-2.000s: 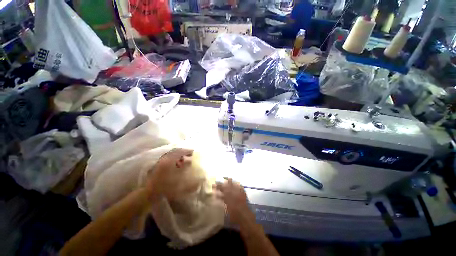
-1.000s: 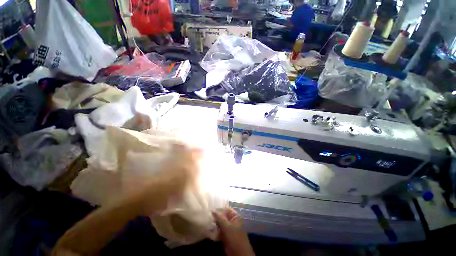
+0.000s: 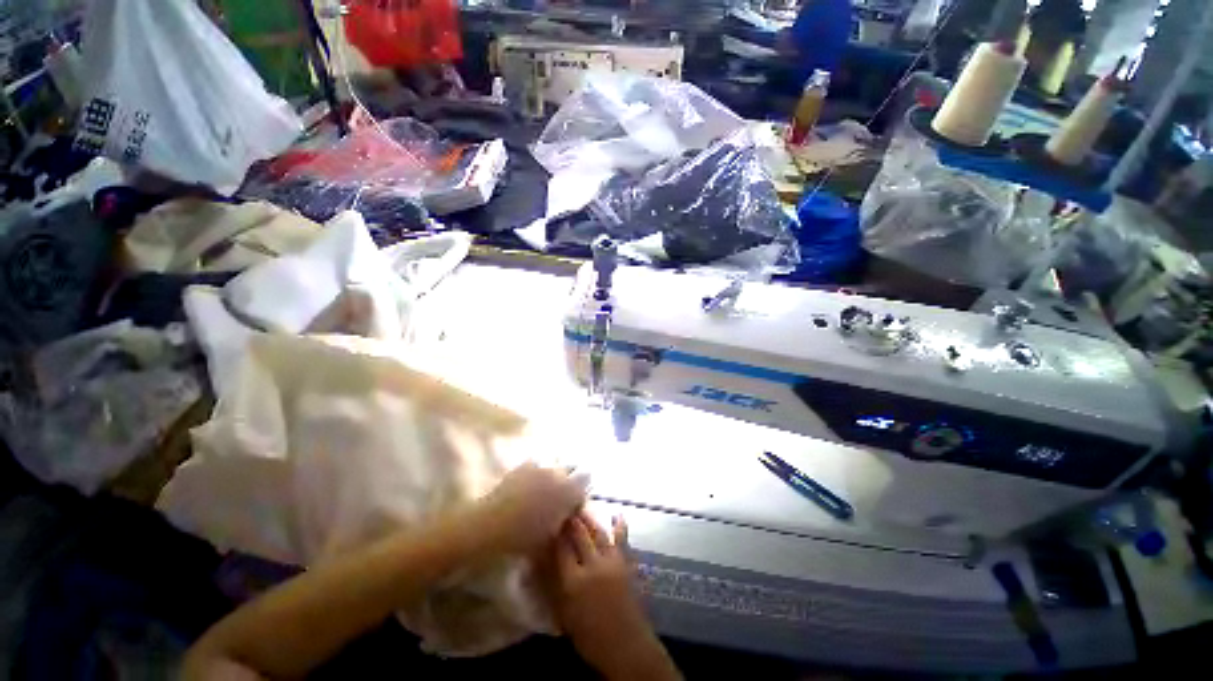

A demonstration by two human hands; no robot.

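A large soft cream garment piece (image 3: pixel 339 446) lies over the left of the machine table and hangs over its front edge. My left hand (image 3: pixel 539 503) and my right hand (image 3: pixel 592 548) are close together at its right end, pinching its edge in front of the needle area. The fingertips are partly lost in lamp glare. The presser foot and needle (image 3: pixel 628 419) are just beyond my hands, with no cloth visibly under them. The white JACK sewing machine (image 3: pixel 745 379) stands to the right.
Dark thread snips (image 3: pixel 806 484) lie on the machine bed. Paler white cloth (image 3: pixel 313 279) is heaped at the left. Clear plastic bags (image 3: pixel 705 200) lie behind the machine. Cream thread cones (image 3: pixel 980 93) stand upper right. A white carrier bag (image 3: pixel 186 100) hangs upper left.
My left hand has moved from on top of the cloth to its right edge beside my right hand. The cream piece is turned and spread flatter to the left.
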